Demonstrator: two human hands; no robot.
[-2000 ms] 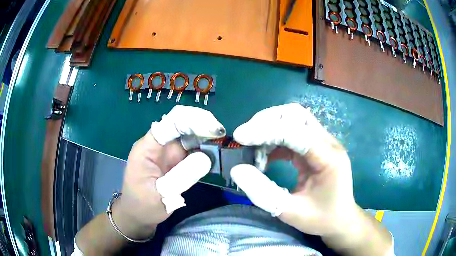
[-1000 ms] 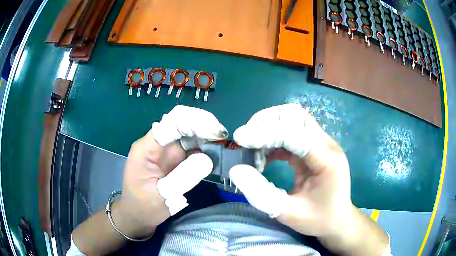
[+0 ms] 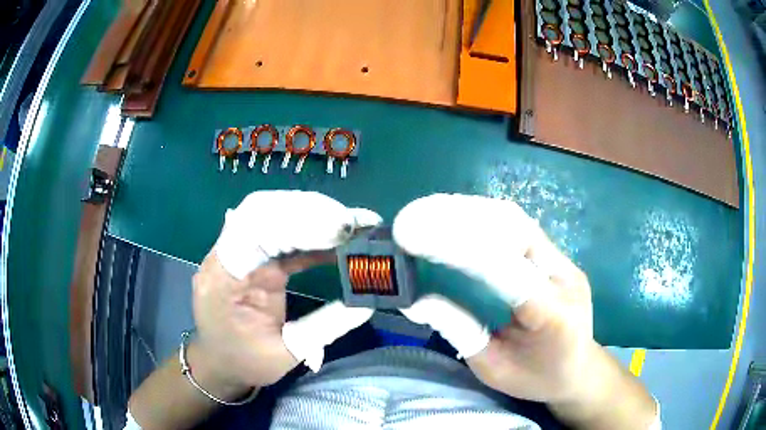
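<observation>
An assembled inductor (image 3: 375,296) is held up in front of my body; its grey block is closed and copper turns show through the side window. My left hand (image 3: 260,285), in white finger cots, grips its left side by thumb and fingertips. My right hand (image 3: 512,285), also in finger cots, grips its right side. Beyond them, a row of cores with coils (image 3: 301,140) lies on the green bench, rings up, leads toward me. The inductor's leads are not visible.
Behind the row is an orange tray (image 3: 336,50), with a thin dark tool at its right bar. At right, a brown board (image 3: 621,138) bears rows of cores, the nearest with coils. Brown carrier strips (image 3: 139,92) are stacked at upper left. A metal-railed conveyor runs at left.
The held block has turned so its side window with copper turns now faces me. Both hands have shifted their finger grip around it. The view has moved slightly.
</observation>
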